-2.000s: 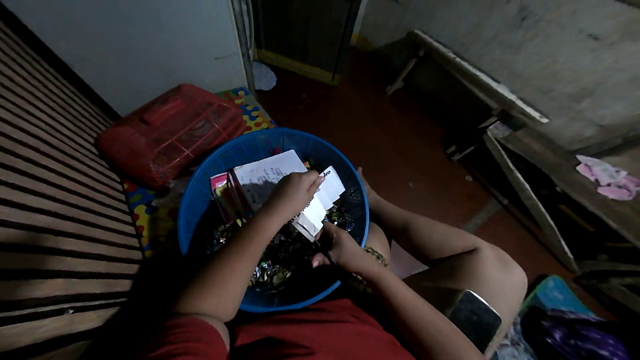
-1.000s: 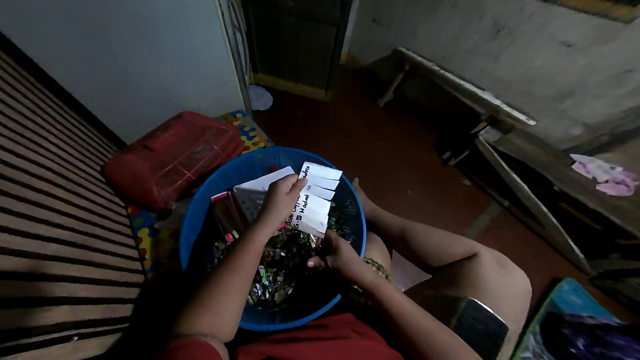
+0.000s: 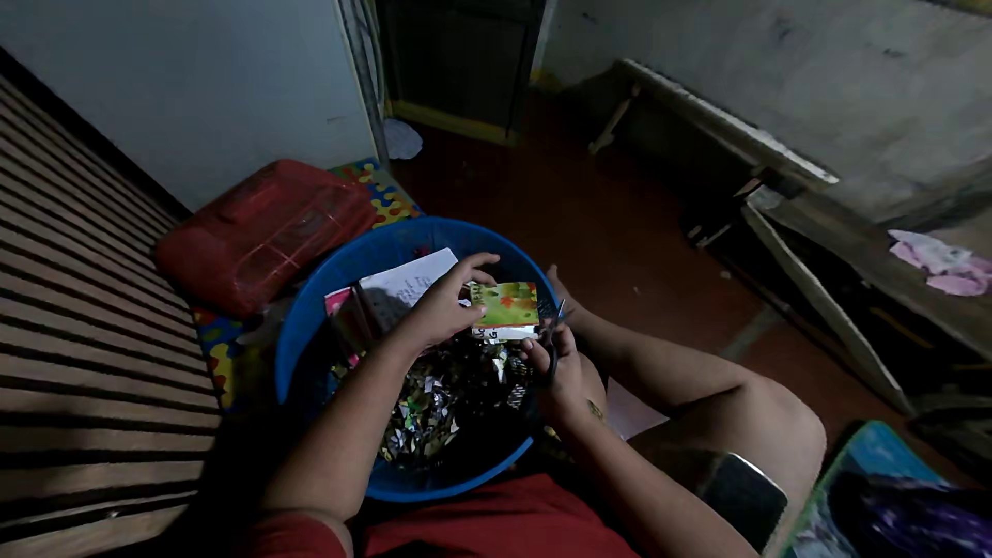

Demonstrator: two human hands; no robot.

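My left hand (image 3: 449, 306) grips the left edge of a green printed piece of card (image 3: 508, 304), with white strips bearing writing just below it. In my right hand (image 3: 559, 364) is a pair of scissors (image 3: 555, 333), its blades pointing up beside the right edge of the card. Both hands are over a round blue basin (image 3: 291, 333). Many small shiny cut pieces (image 3: 422, 415) lie in the basin. A sheet of paper with handwriting (image 3: 411, 279) and a pink-edged item (image 3: 339, 301) rest inside, at its far left.
A red plastic case (image 3: 267, 232) stands on a colourful mat (image 3: 380, 194) behind the basin. A slatted wooden panel (image 3: 93, 325) runs along the left. A smartphone (image 3: 742, 500) rests on my leg. Wooden benches (image 3: 721, 124) line the wall at right, with a pink cloth (image 3: 942, 263) on one.
The fanned white strips no longer face up; the green printed side of a card now shows in my left hand. The scissors in my right hand now point upward beside it.
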